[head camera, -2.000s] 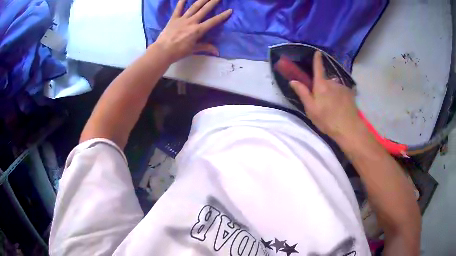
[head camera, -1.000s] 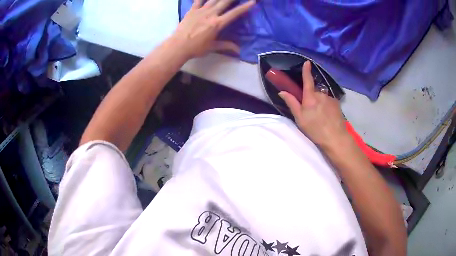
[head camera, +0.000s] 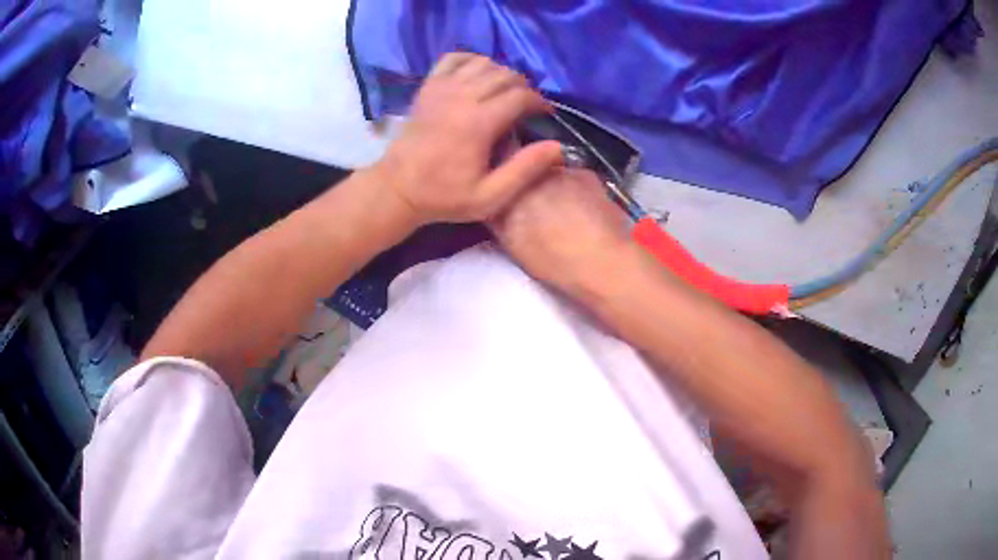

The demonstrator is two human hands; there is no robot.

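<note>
The shiny blue-violet fabric piece (head camera: 679, 77) lies on the white pressing table (head camera: 241, 82), its dark-edged near hem towards me. The iron (head camera: 607, 148) is at the hem's left part, mostly covered by my hands; its dark plate and metal edge show to the right of them. My right hand (head camera: 558, 213) is on the iron's handle, which is hidden. My left hand (head camera: 465, 137) lies over the front of the iron and touches my right hand; what its fingers hold, if anything, is hidden. The bright red-orange sleeve (head camera: 711, 273) runs right from the iron.
Greyish-blue and yellowish lines (head camera: 875, 252) continue from the sleeve to the right edge. A crumpled blue-purple heap (head camera: 49, 120) with white bits hangs at the far left. The table's near edge and right corner lie close to my body. Dark clutter is below the table.
The iron and my right hand have moved left along the hem. My left hand has left the fabric and come down onto the iron. The fabric's left edge sits further left.
</note>
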